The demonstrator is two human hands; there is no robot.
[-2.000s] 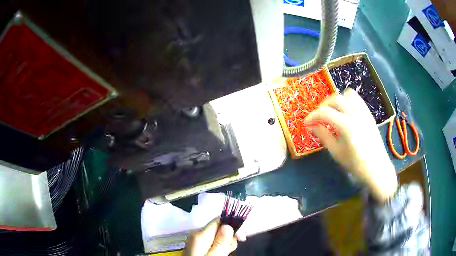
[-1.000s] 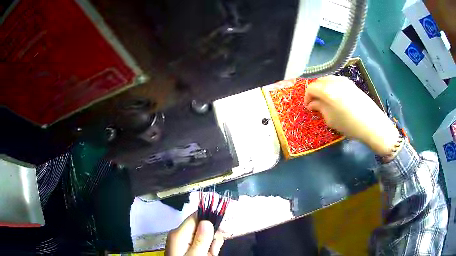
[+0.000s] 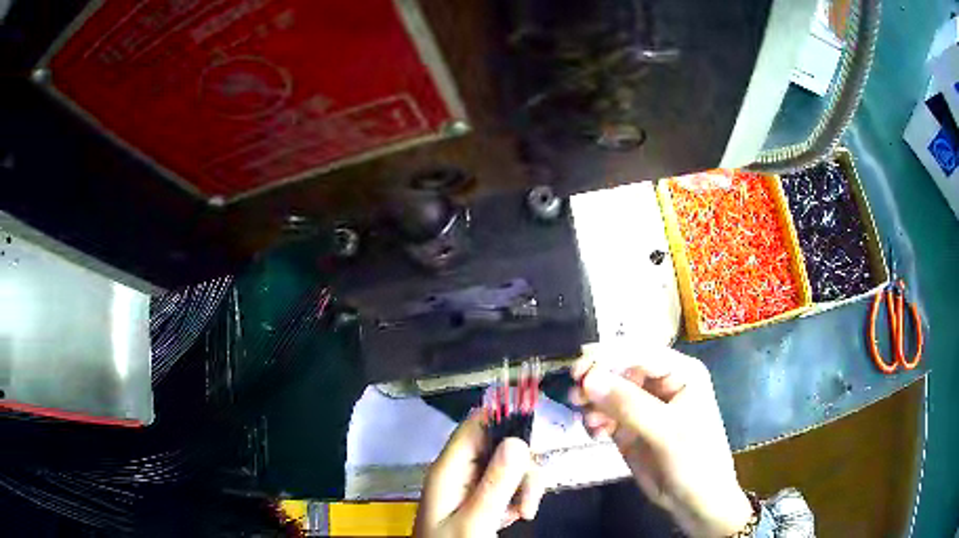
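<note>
My left hand (image 3: 478, 478) grips a bunch of black cable leads (image 3: 511, 427) near the bottom middle. Their red and pale inner cores (image 3: 513, 394) fan upward from the black jackets. My right hand (image 3: 662, 431) is just right of the leads, thumb and fingertips pinched together. Something small and reddish shows at the fingertips, too small and blurred to name surely. The red sleeve box (image 3: 681, 263), full of orange-red pieces, lies behind my right hand. The black sleeve box (image 3: 864, 231) adjoins it on the right.
The dark press (image 3: 494, 252) with its red plate (image 3: 252, 95) fills the upper left. A torn white paper sheet (image 3: 394, 447) lies below it. Orange-handled scissors (image 3: 895, 331) lie at right. A cable bundle (image 3: 105, 462) and grey metal guard (image 3: 74, 326) are at left; a ribbed conduit (image 3: 841, 116) curves above.
My right hand has left the red sleeve box and come down beside the leads. My left hand still holds the leads. The view has shifted, so the press and boxes appear farther right.
</note>
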